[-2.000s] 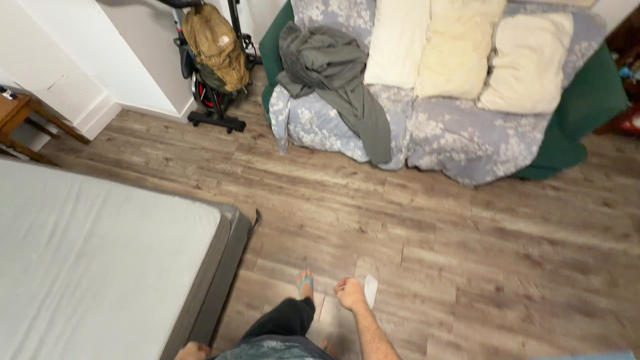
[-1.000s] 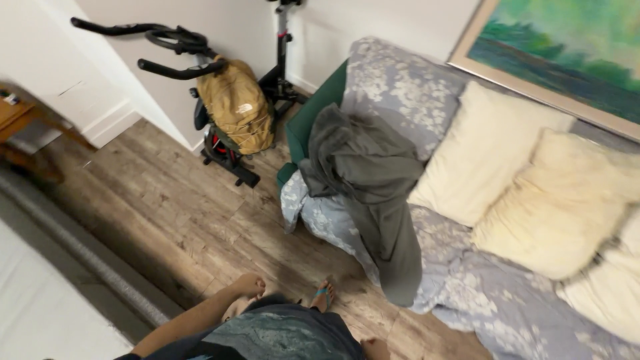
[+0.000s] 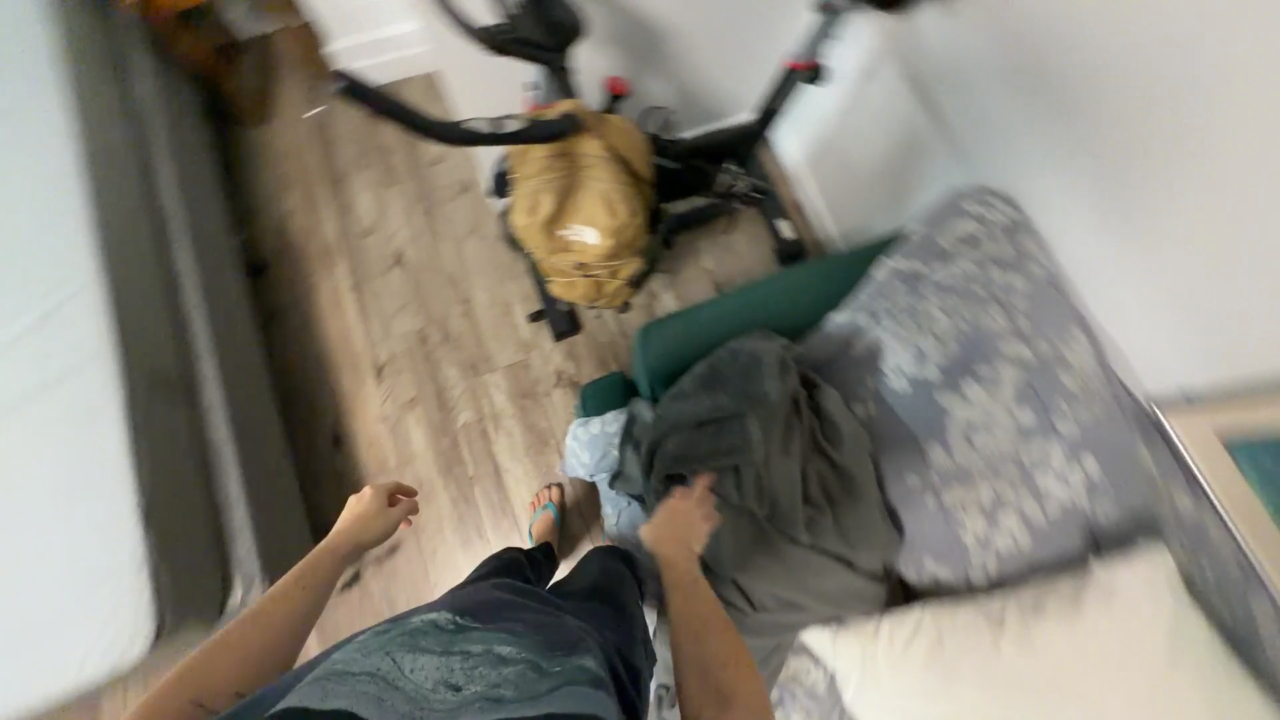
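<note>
My left hand (image 3: pixel 378 515) hangs over the wood floor at lower left, fingers loosely curled, holding nothing. In front of the sofa arm, my right hand (image 3: pixel 685 518) reaches over a dark grey cloth (image 3: pixel 790 480) with its index finger extended; whether it touches the cloth is unclear. The bunched cloth lies on a sofa with a grey-blue floral cover (image 3: pixel 990 400). A tan backpack (image 3: pixel 582 205) hangs from the handlebar of a black exercise bike (image 3: pixel 730 140).
A bed with a pale mattress (image 3: pixel 60 350) and grey base runs along the left. The sofa's green arm (image 3: pixel 740 320) stands between bike and cloth. A cream pillow (image 3: pixel 1040 640) lies at lower right. Wood floor (image 3: pixel 420 330) stretches between bed and sofa.
The view has turned and come much closer to the sofa and bike. My right hand now appears over the grey cloth; earlier it was low in the view.
</note>
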